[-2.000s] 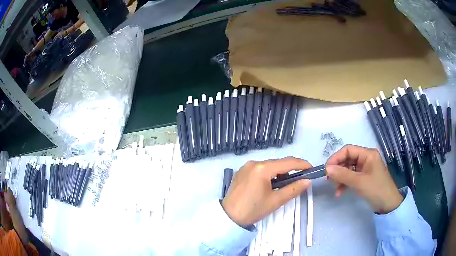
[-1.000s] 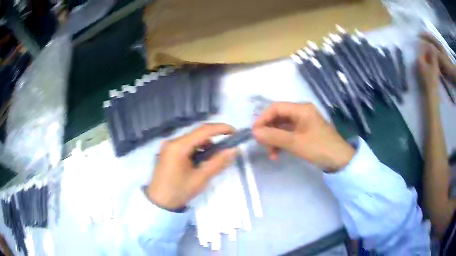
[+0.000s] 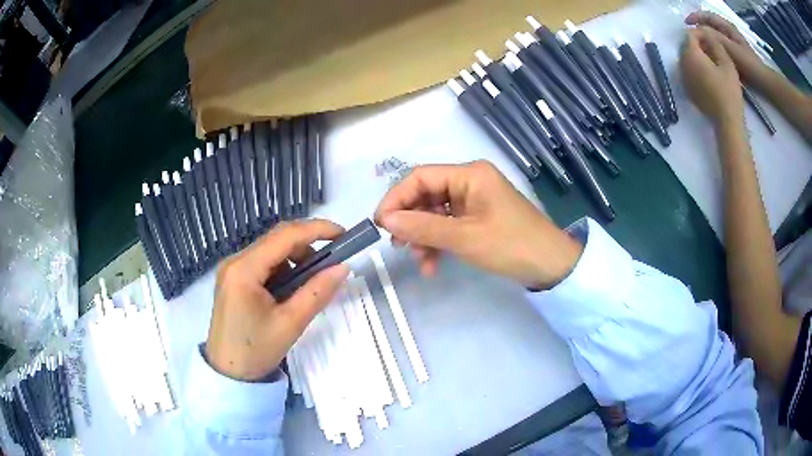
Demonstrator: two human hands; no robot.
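Note:
My left hand (image 3: 258, 289) holds a dark tube (image 3: 331, 256) with a slot along its side, tilted up to the right. My right hand (image 3: 481, 223) has thumb and forefinger pinched together at the tube's upper right end; whether something tiny is between them cannot be seen. White rods (image 3: 343, 365) lie fanned below my hands, one (image 3: 401, 321) apart to the right. Small metal parts (image 3: 392, 167) lie in a heap just above my right hand. A row of dark tubes with white tips (image 3: 236, 191) lies to the left.
A looser pile of white-tipped tubes (image 3: 570, 107) lies upper right. Brown paper (image 3: 356, 53) is at the back, clear plastic (image 3: 40, 232) at the left, more white rods (image 3: 133, 356) and dark tubes (image 3: 40, 405) lower left. Another person's hands and forearms (image 3: 734, 178) are at the right.
The view has swung right, so the bench things sit further left and the other person's arms show at the right. My left hand still holds the tube, my right hand at its end.

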